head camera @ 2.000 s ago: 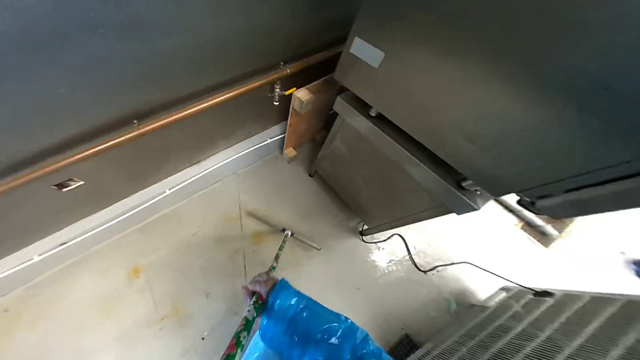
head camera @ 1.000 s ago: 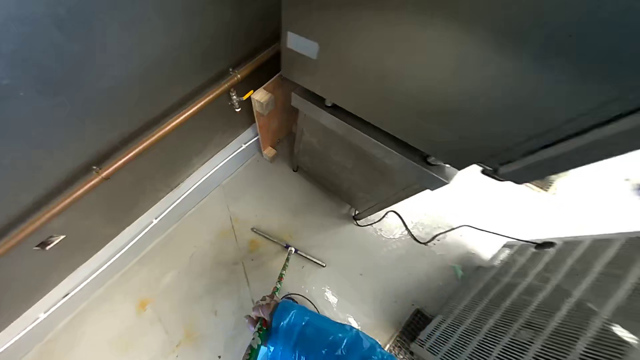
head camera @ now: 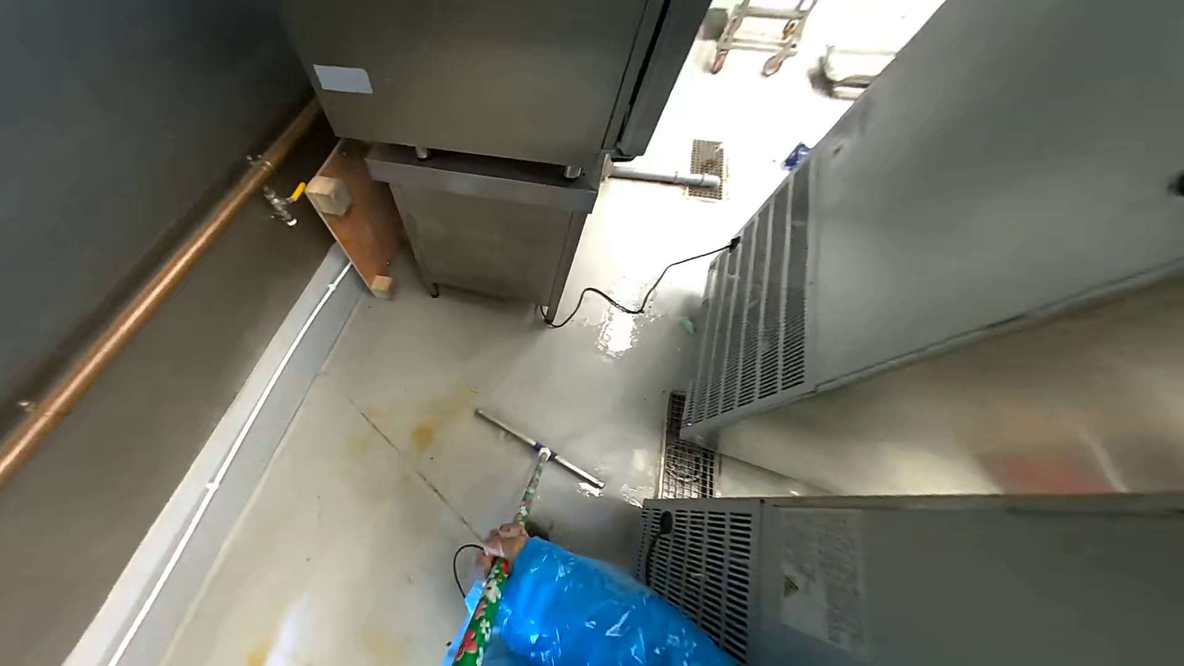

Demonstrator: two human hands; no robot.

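Observation:
My right hand point(head camera: 504, 544), in a loose blue plastic sleeve point(head camera: 601, 606), is closed around the pole point(head camera: 483, 610) of a floor squeegee. Green floral wrapping with red and white flowers covers the pole. At its far end, the squeegee head point(head camera: 541, 450) lies on the wet grey floor point(head camera: 370, 518), slanting down to the right. A thin dark cord or loop point(head camera: 456, 564) shows just left of the hand. My left hand is not visible.
A metal floor drain grate point(head camera: 686, 462) lies right of the squeegee, beside vented metal cabinets point(head camera: 703, 555). A black cable point(head camera: 615, 301) trails across the floor near a metal stand point(head camera: 490, 231). A copper pipe point(head camera: 157, 310) and valve point(head camera: 280, 205) run along the left wall.
The view has turned right, bringing more cabinets into sight. The squeegee head has moved away from the floor seam, toward the drain side. My right hand stays on the pole.

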